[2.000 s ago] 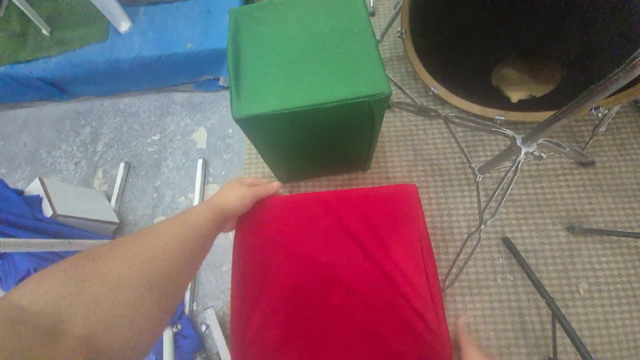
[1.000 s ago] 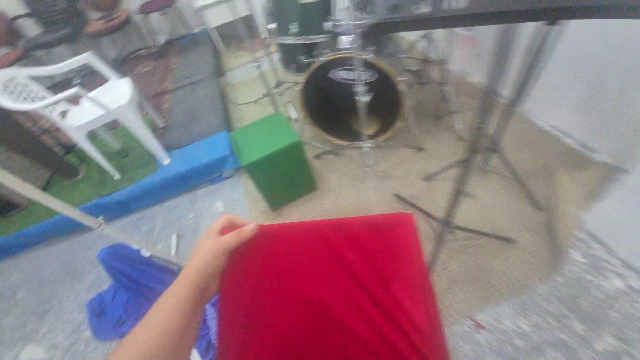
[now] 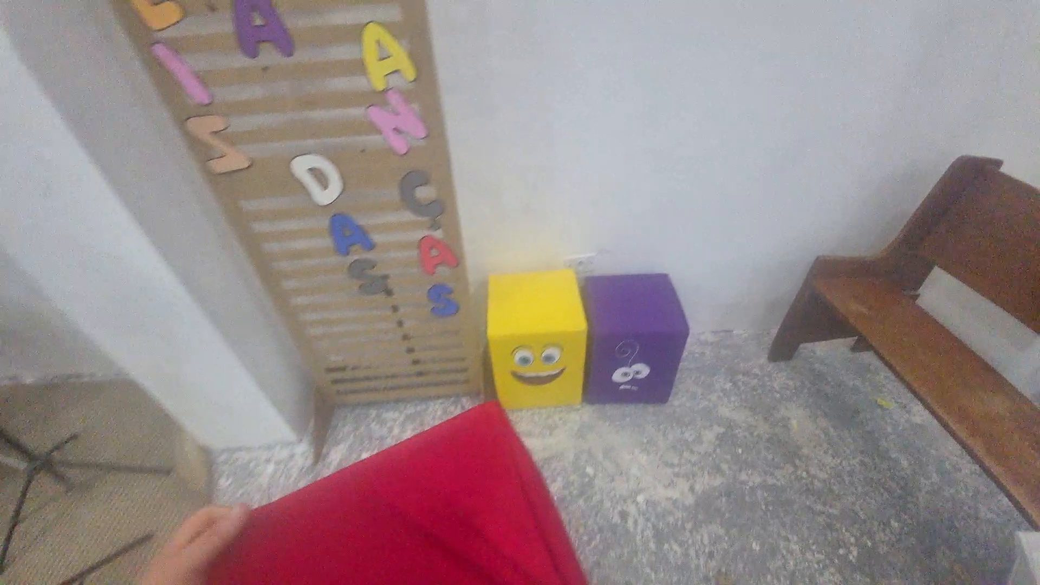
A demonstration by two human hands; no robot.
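A red fabric-covered box point(image 3: 398, 504) fills the lower middle of the head view, tilted, its near end cut off by the frame. My left hand point(image 3: 199, 540) grips its left edge at the bottom of the picture. My right hand does not show. Beyond the red box, against the white wall, a yellow box point(image 3: 536, 305) with a smiling cartoon face stands beside a purple box point(image 3: 638, 309) with small cartoon eyes. Both rest on the floor.
A slatted cardboard-brown panel point(image 3: 349, 317) with coloured letters leans by a white pillar point(image 3: 162, 244). A wooden bench point(image 3: 934, 357) stands at right. Black stand legs point(image 3: 36, 467) are on the carpet at lower left.
The view has swung far from the drum and green box to the wall with the yellow and purple boxes. My left hand still holds the red box; my right hand has left the view.
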